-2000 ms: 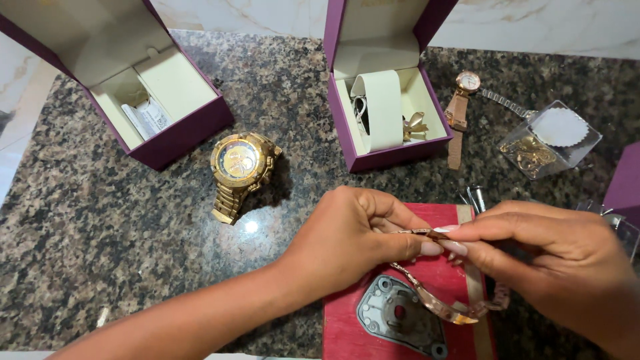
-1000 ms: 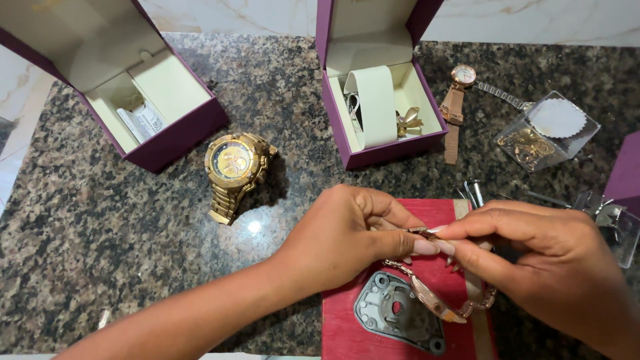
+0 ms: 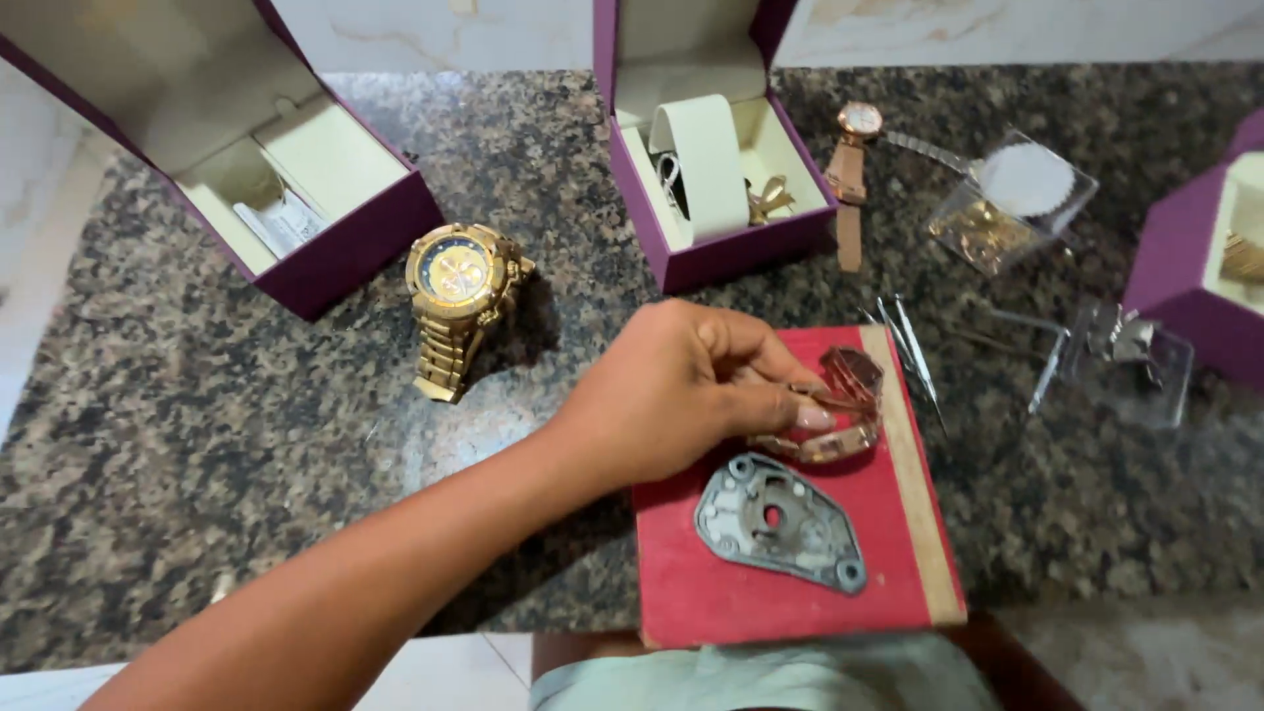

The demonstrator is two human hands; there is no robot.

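My left hand (image 3: 691,395) pinches a rose-gold metal watch (image 3: 834,444) by its bracelet, over the upper part of a red board (image 3: 681,573) with a tan strip on its right side. Part of the watch is behind my fingers. Just below it on the board lies a grey cast-metal plate (image 3: 780,523) with a hole in its middle. Slim metal tools, perhaps tweezers (image 3: 913,351), rest beside the board's upper right edge. My right hand is out of view.
Left of my hand stands a large gold watch (image 3: 459,276). Open purple boxes (image 3: 346,247) (image 3: 731,259) and another purple box (image 3: 1185,276) surround the work. A rose-gold watch (image 3: 849,188), a clear case with gold pieces (image 3: 987,232) and a clear plastic tray (image 3: 1170,395) lie at the right.
My right hand has let go of the watch and left the view. My left hand still holds the watch, which now sits higher on the board. More of the purple box at the right shows.
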